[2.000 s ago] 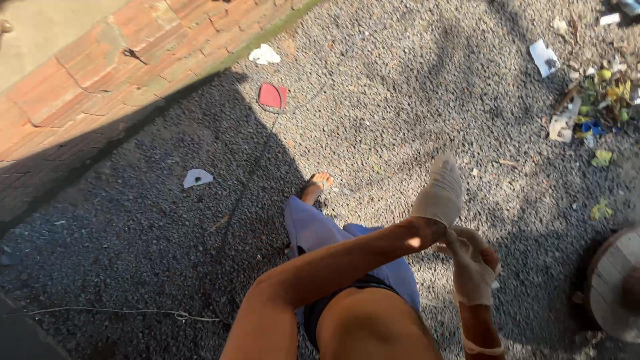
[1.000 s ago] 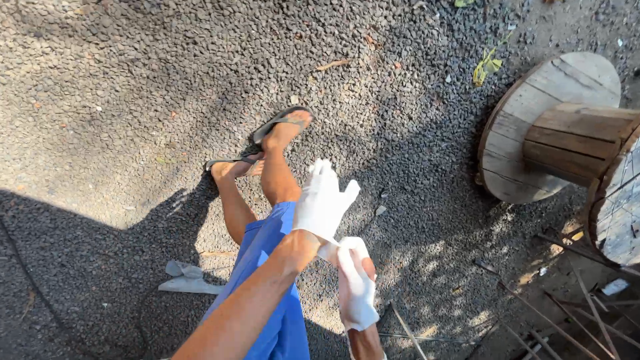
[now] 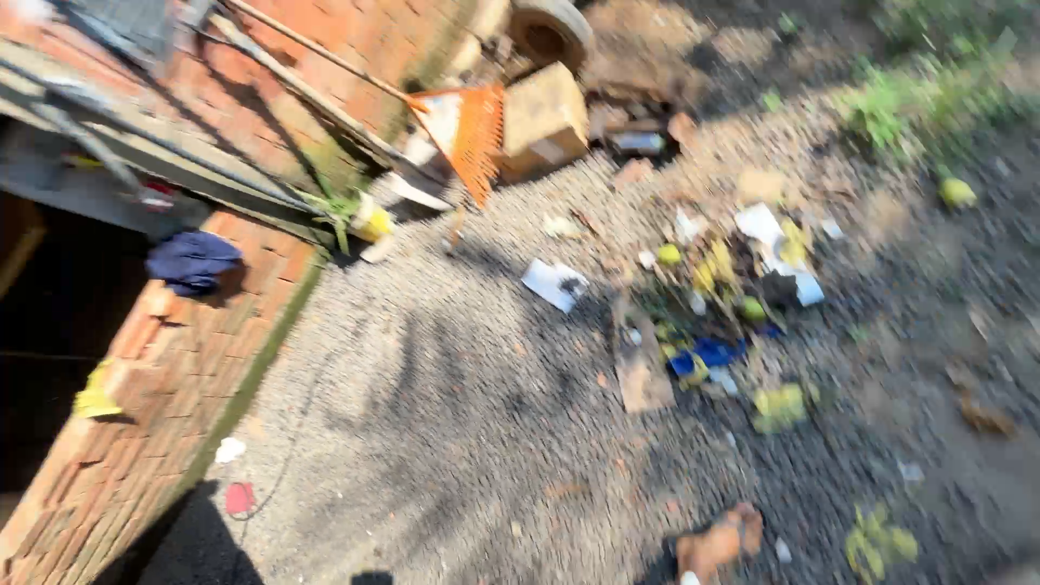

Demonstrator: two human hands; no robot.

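Observation:
Neither my left hand nor my right hand can be made out in the blurred head view. One bare foot (image 3: pixel 721 543) shows at the bottom, right of centre, on the gravel, with a small white patch at the frame's edge below it that is too small to name. An orange plastic leaf rake (image 3: pixel 471 138) leans at the brick wall, beside a cardboard box (image 3: pixel 546 122). Right of centre lies a heap of litter with leaves, yellow-green fruit, white paper (image 3: pixel 764 227) and a blue piece (image 3: pixel 711 354).
A low brick wall (image 3: pixel 203 366) runs along the left, with a dark blue cloth (image 3: pixel 193 262) on it. A tyre (image 3: pixel 552 31) lies at the top. White paper (image 3: pixel 556 284), a flat brown piece (image 3: pixel 642 366) and a red piece (image 3: pixel 240 498) lie on the gravel.
The view has swung strongly toward the wall and litter. Both white-gloved hands, together at a wrist in the earlier frames, are out of sight, as is the wooden cable spool.

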